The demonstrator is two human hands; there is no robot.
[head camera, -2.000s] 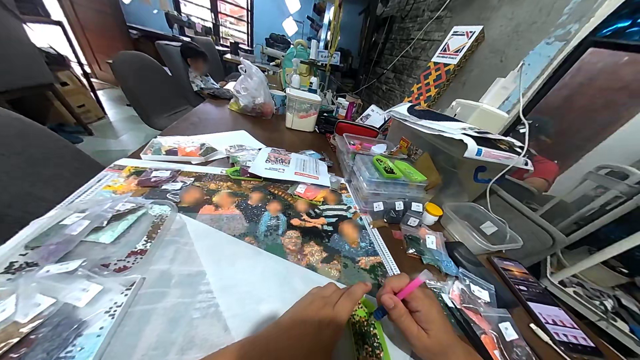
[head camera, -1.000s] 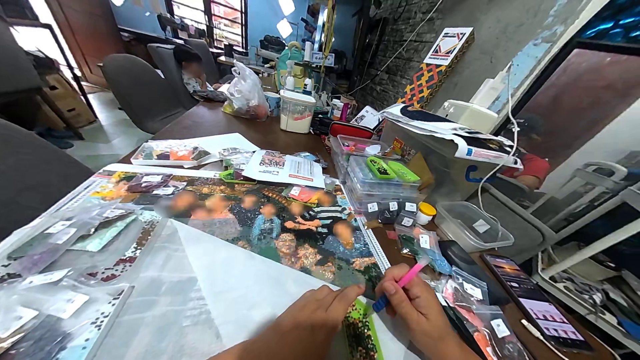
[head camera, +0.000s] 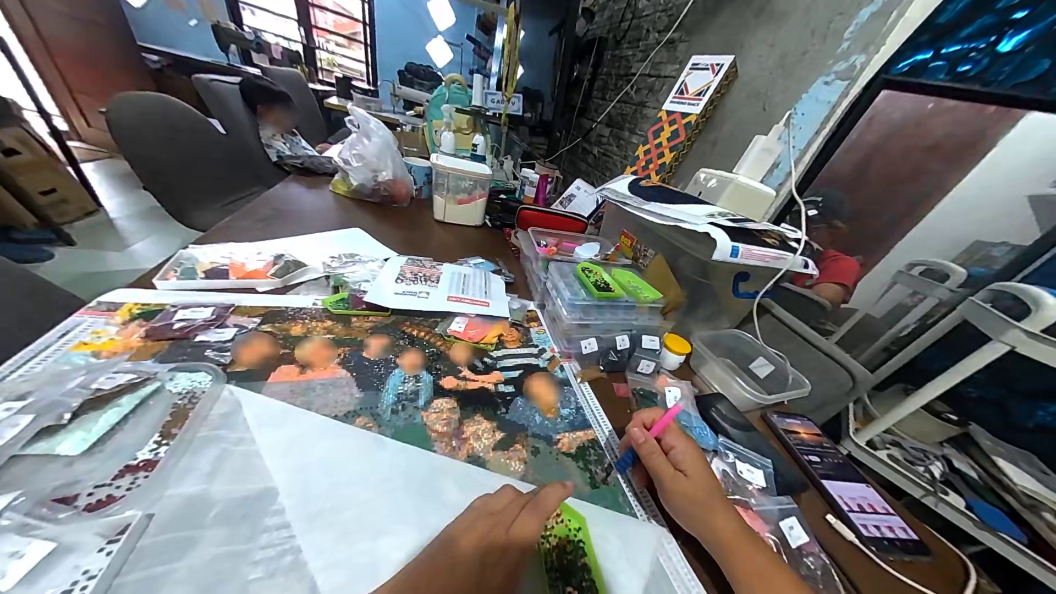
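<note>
A pink diamond-painting applicator pen (head camera: 665,421) with a blue tip is held in my right hand (head camera: 672,462), its tip at the lower right edge of the diamond painting canvas (head camera: 487,396). My left hand (head camera: 511,528) rests on the white cover sheet (head camera: 355,495), its fingers at the upper end of a green bead tray (head camera: 569,553) with dark and light beads in it. Whether the fingers grip the tray cannot be told. The canvas shows a group of people and is partly covered by the sheet.
Clear trays of bead packets (head camera: 148,429) lie on the left. Stacked plastic boxes (head camera: 602,305), small labelled bags (head camera: 747,470), an open clear container (head camera: 751,367) and a phone (head camera: 850,487) with a cable line the right side. A person (head camera: 276,124) sits at the table's far end.
My right hand has moved up and away from the green bead tray to the canvas edge, with the pen in it. My left hand has stayed by the tray.
</note>
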